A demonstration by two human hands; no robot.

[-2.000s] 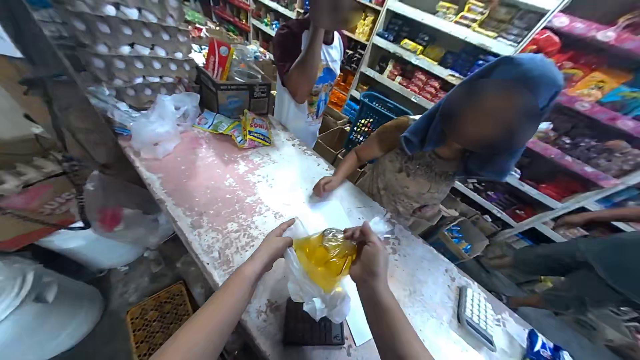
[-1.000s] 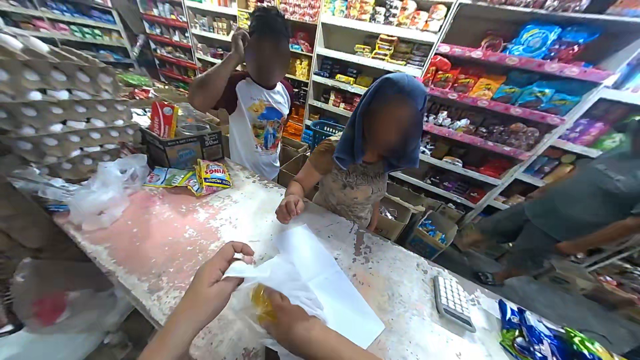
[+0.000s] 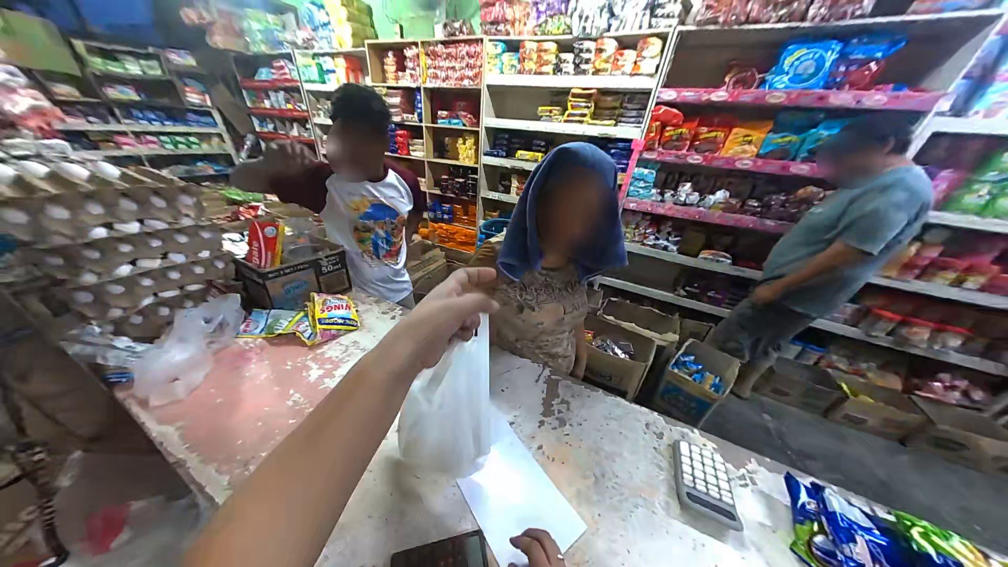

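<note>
My left hand (image 3: 453,315) is raised over the counter, its fingers closed on the top of a white plastic bag (image 3: 445,417) that hangs below it. What the bag holds does not show through. Low in the view, my right hand (image 3: 539,549) rests on a white sheet of paper (image 3: 524,480), partly cut off by the frame edge. A dark flat device (image 3: 441,551) lies beside the paper. Across the counter (image 3: 598,433) stands a person with a blue towel over the head (image 3: 563,260), close behind the bag.
A calculator (image 3: 705,480) and blue snack packs (image 3: 843,524) lie at the right. Egg trays (image 3: 134,244), a crumpled plastic bag (image 3: 185,346), snack packets (image 3: 331,315) and a carton (image 3: 291,279) stand left. Two more people are near the shelves (image 3: 579,80); open cartons (image 3: 622,354) sit on the floor.
Earlier both hands were low at the bag with yellow contents; now my left hand has lifted a white bag forward and my right hand is on the paper. The view has tilted up.
</note>
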